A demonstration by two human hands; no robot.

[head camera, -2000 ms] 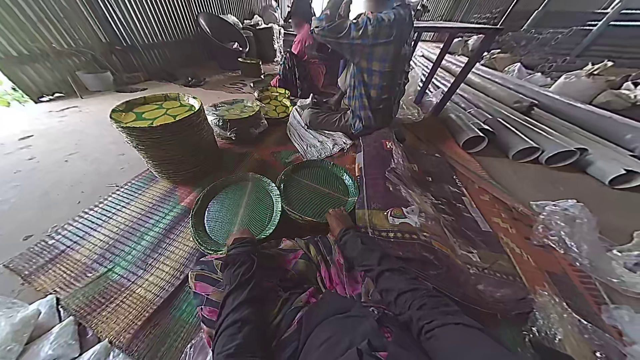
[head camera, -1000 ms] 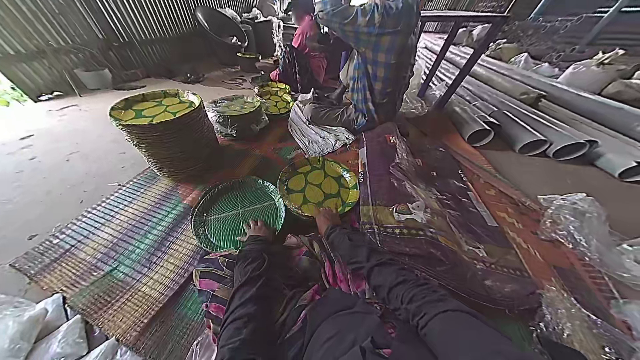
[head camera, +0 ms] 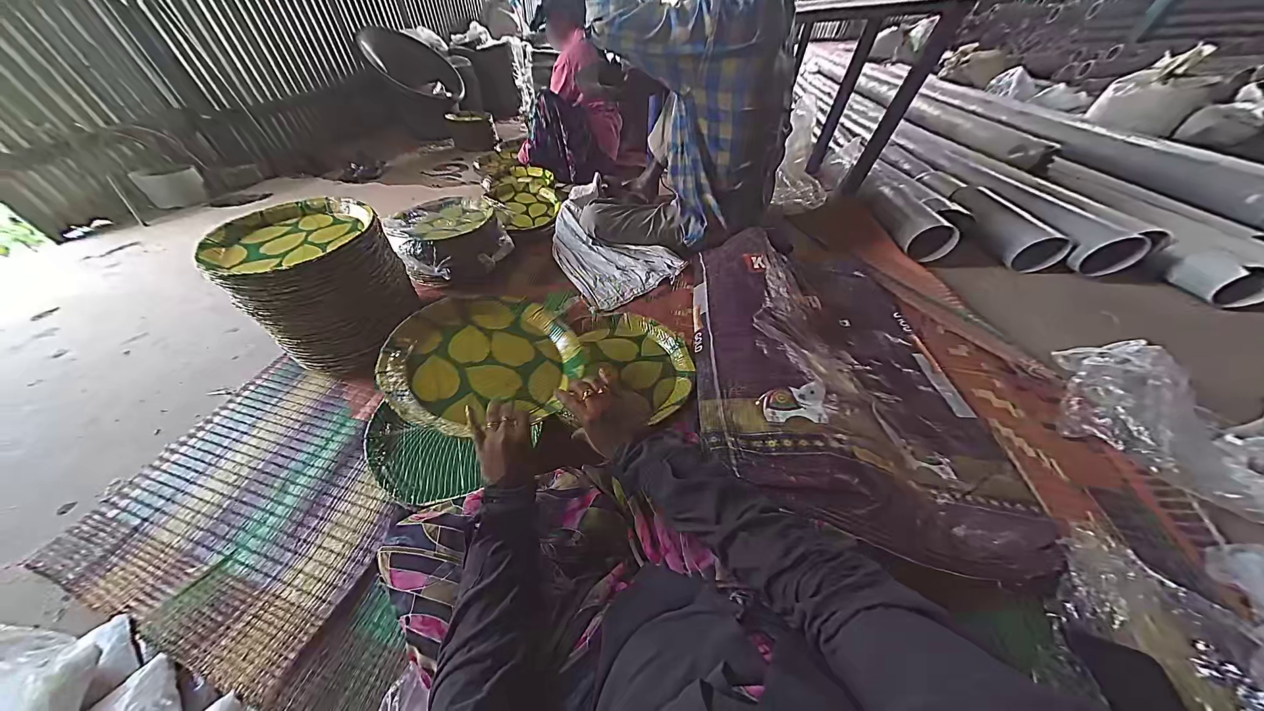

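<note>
A round plate with a yellow leaf pattern (head camera: 472, 360) is tilted between my hands, above a green round plate (head camera: 415, 456). My left hand (head camera: 504, 439) grips its near edge, fingers over the rim. At its right edge is my right hand (head camera: 599, 410), with fingers on or near the rim; whether they close on it is unclear. Another yellow-patterned plate (head camera: 652, 365) lies under and beyond my right hand. A tall stack of such plates (head camera: 311, 286) stands at the back left, beside a plastic-wrapped stack (head camera: 449, 242).
A person in a checked shirt (head camera: 706, 118) sits ahead, another in pink (head camera: 585, 99) beyond. Purple printed sheeting (head camera: 849, 395) lies to the right. Grey pipes (head camera: 997, 222) and a table leg (head camera: 904, 99) are at the back right. Woven mat (head camera: 227, 513) spreads left; clear plastic (head camera: 1136, 405) lies right.
Both hands were at separate plates a second ago. Now a yellow-patterned plate is raised between them, partly covering the green plate. The right plate showed green two seconds ago, then yellow.
</note>
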